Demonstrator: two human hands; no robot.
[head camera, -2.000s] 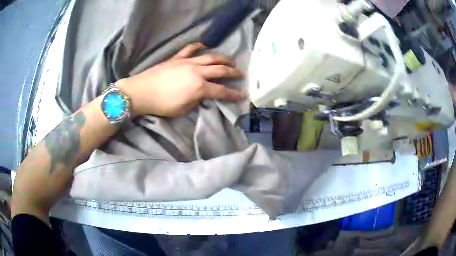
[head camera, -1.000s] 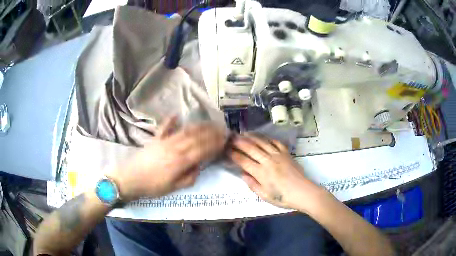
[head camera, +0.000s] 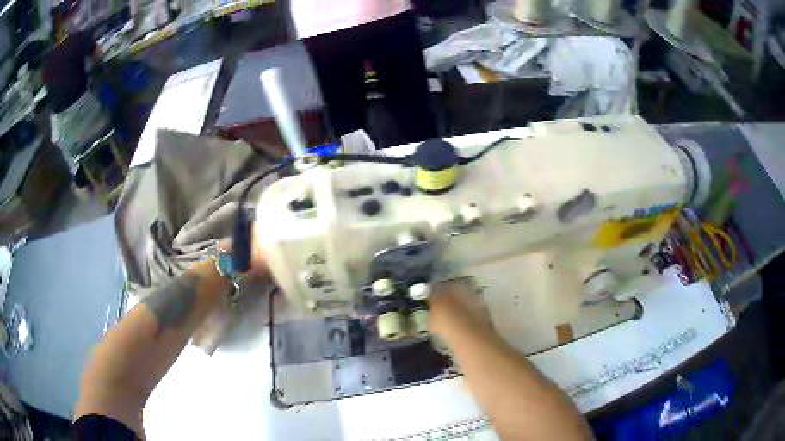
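Observation:
The taupe garment piece (head camera: 185, 194) lies crumpled at the left of the cream sewing machine (head camera: 508, 215). My left hand (head camera: 256, 250) is at the left end of the machine head, beside the cloth, mostly hidden by the head and a black hanging rod; its grip does not show. My right hand (head camera: 456, 301) is blurred, reaching in under the machine arm beside the cream tension dials (head camera: 403, 323); its fingers are hidden. The silver needle plate (head camera: 361, 372) shows bare, with the dark fabric patch (head camera: 420, 357) beside it.
A black lamp-like rod (head camera: 243, 232) hangs at the head's left end. A white ruler strip (head camera: 637, 355) runs along the table's front edge. Coloured cords (head camera: 707, 245) lie at the right, a blue bin (head camera: 680, 409) below. White cloth piles (head camera: 594, 73) stand behind.
The cloth has moved off the needle plate to the left and back. My hands have parted: left to the head's left end, right under the arm. The view has tilted up.

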